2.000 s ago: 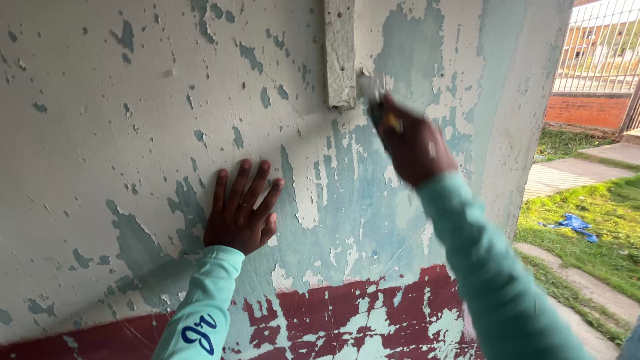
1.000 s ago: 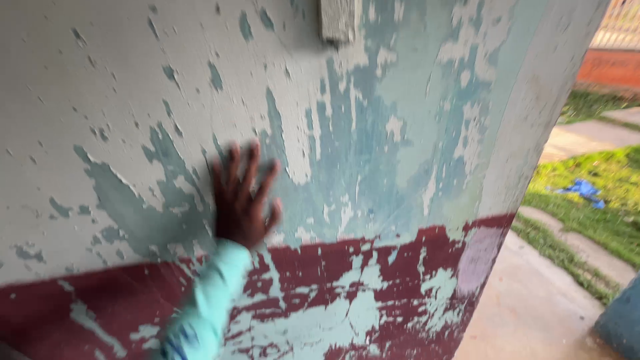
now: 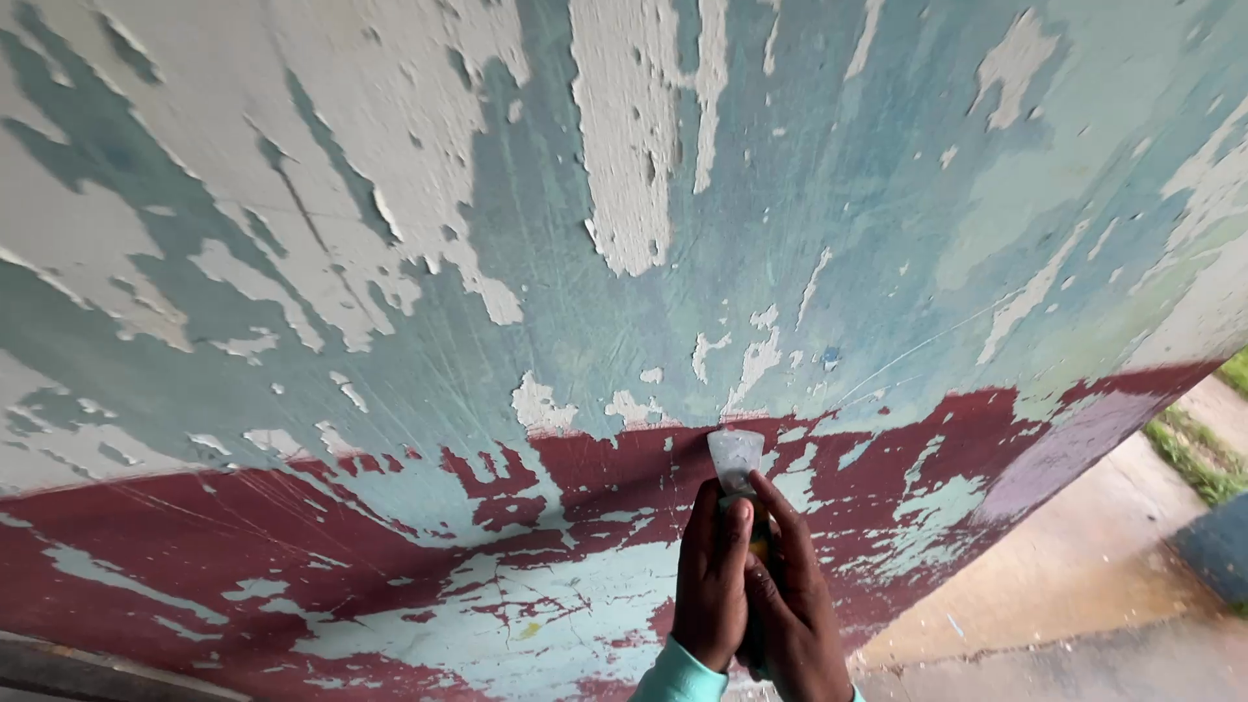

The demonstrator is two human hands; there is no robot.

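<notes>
Both hands hold one paint scraper [image 3: 735, 456] upright in the lower middle of the head view. My left hand [image 3: 710, 575] wraps the handle from the left, its thumb near the blade. My right hand [image 3: 795, 595] grips the same handle from the right, with a finger stretched along the base of the blade. The scraper's wide metal edge lies at the line where the maroon band [image 3: 604, 473] meets the pale blue paint of the wall [image 3: 829, 244]. Ragged flakes of white paint [image 3: 624, 127] cling above it. Most of the handle is hidden by the fingers.
The wall ends in a slanting edge at the right. Beyond it lie a concrete floor [image 3: 1033, 575] with small chips, a strip of grass [image 3: 1194, 448] and a dark blue object [image 3: 1219, 546]. A dark ledge [image 3: 88, 673] crosses the bottom left corner.
My left hand has left its flat, spread position on the wall and joined my right hand at the scraper. Both are now lower, by the maroon band. The view has moved down and closer.
</notes>
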